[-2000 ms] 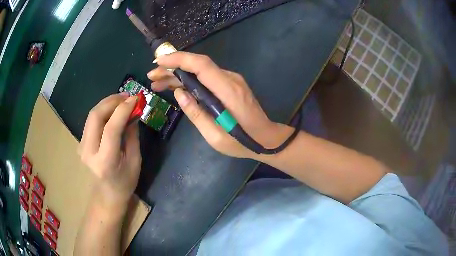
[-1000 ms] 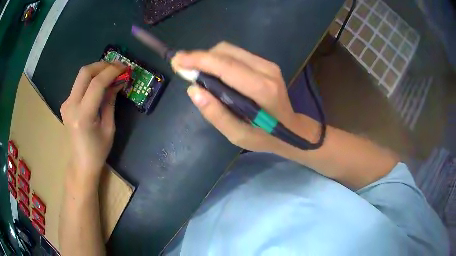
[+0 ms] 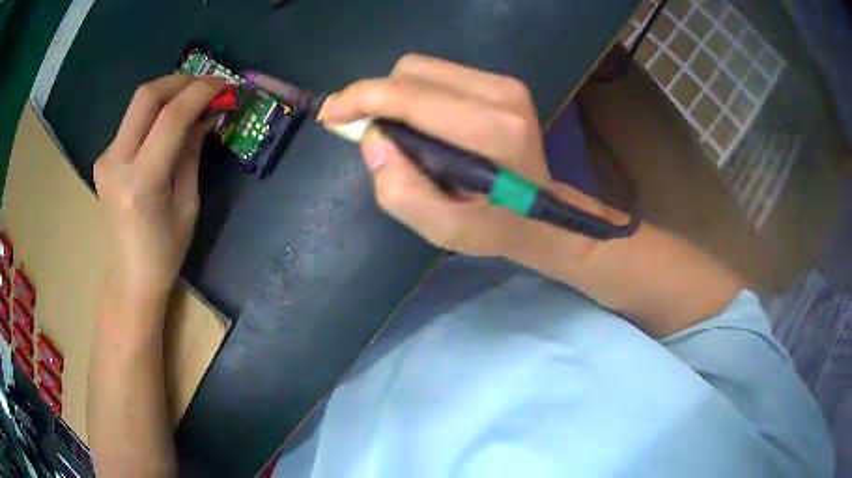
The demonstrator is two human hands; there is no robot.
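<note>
A green circuit board [image 3: 250, 131] sits in a black device housing [image 3: 271, 154] on the dark bench. My left hand [image 3: 154, 159] pinches a small red component [image 3: 222, 101] over the board's left part; the fingers partly hide it. My right hand [image 3: 458, 149] holds a soldering iron [image 3: 448, 168] by its black handle with a green band. The iron's purplish tip is over the board's upper part, close to the red component. I cannot tell whether the tip touches.
A tan cardboard sheet [image 3: 47, 201] at the left carries rows of red components [image 3: 23, 288]. A carton with a white grid [image 3: 710, 70] is at the upper right, beside the bench edge. Shiny dark items lie at the lower left. The iron's cord loops at my right wrist.
The iron's tip has come down from beyond the housing to over the board, near the red component. The view has shifted, and the dark speckled mat has left it. My left hand keeps its pinch.
</note>
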